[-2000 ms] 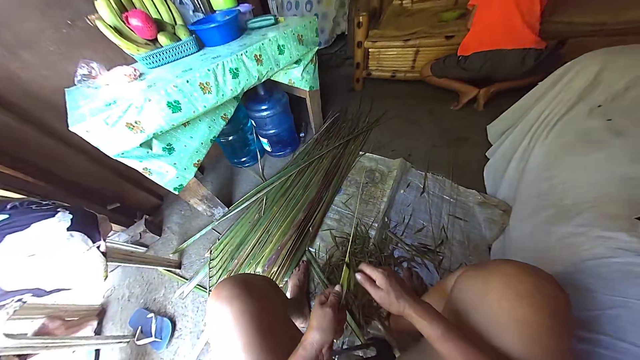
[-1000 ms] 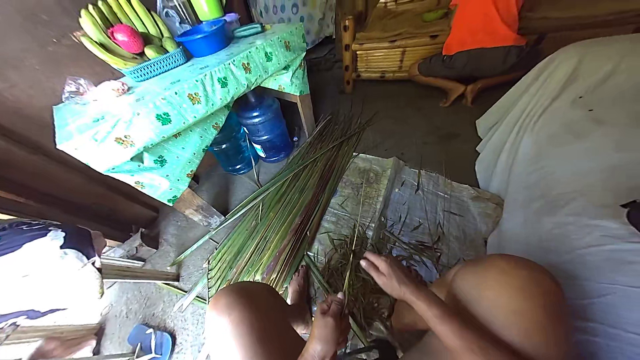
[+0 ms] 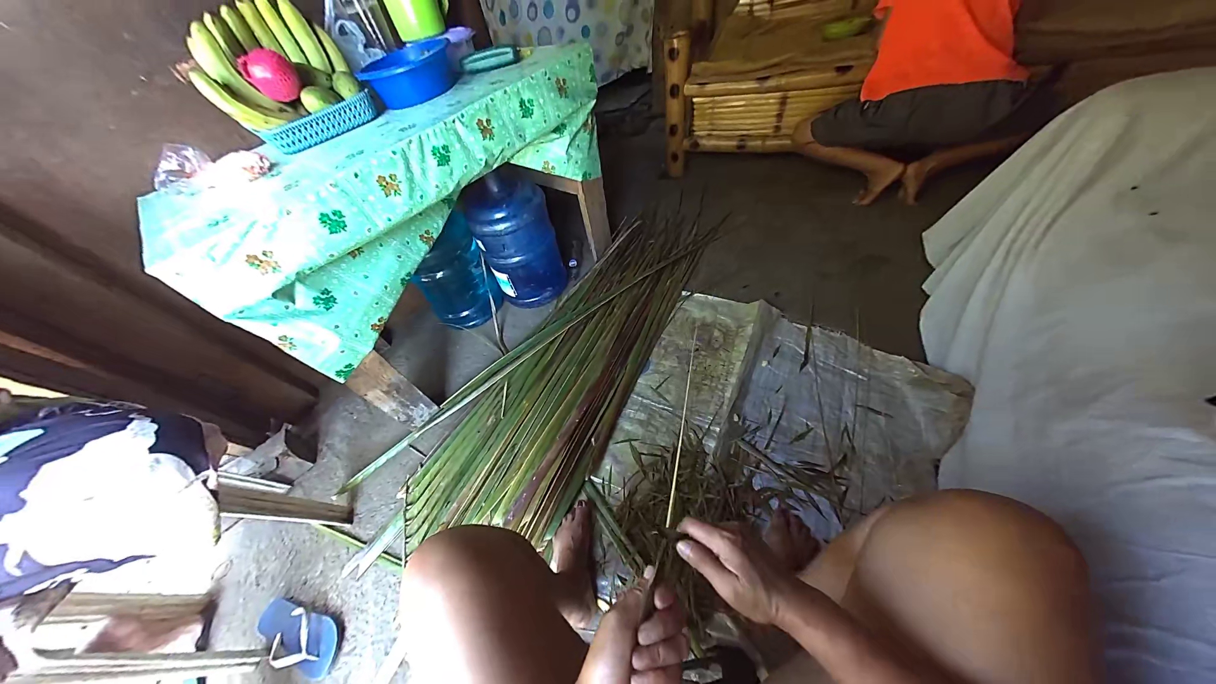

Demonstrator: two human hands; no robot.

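Note:
A thin palm leaf rib (image 3: 681,432) points away from me between my knees. Its near end runs into my left hand (image 3: 646,632), whose fingers are closed around it. My right hand (image 3: 731,565) is beside the strip, a little farther out, its fingertips at the rib; whether they pinch it is unclear. Beneath both hands lies a heap of leaf shavings (image 3: 703,484), on a grey plastic sheet (image 3: 855,380). To the left spreads a large bundle of long green and brown palm leaflets (image 3: 551,408). Something dark, partly hidden, is below my hands.
A table with a green patterned cloth (image 3: 380,180) holds a fruit basket (image 3: 323,123) and a blue basin (image 3: 408,74). Blue water jugs (image 3: 518,237) stand beneath. A blue slipper (image 3: 299,638) lies lower left. Pale cloth (image 3: 1073,313) drapes at right; a person (image 3: 950,57) kneels by a bamboo bench (image 3: 760,104).
The yellow-green leaf piece at my fingers two seconds ago no longer shows there. My left hand stays low around the strip, my right hand close beside it.

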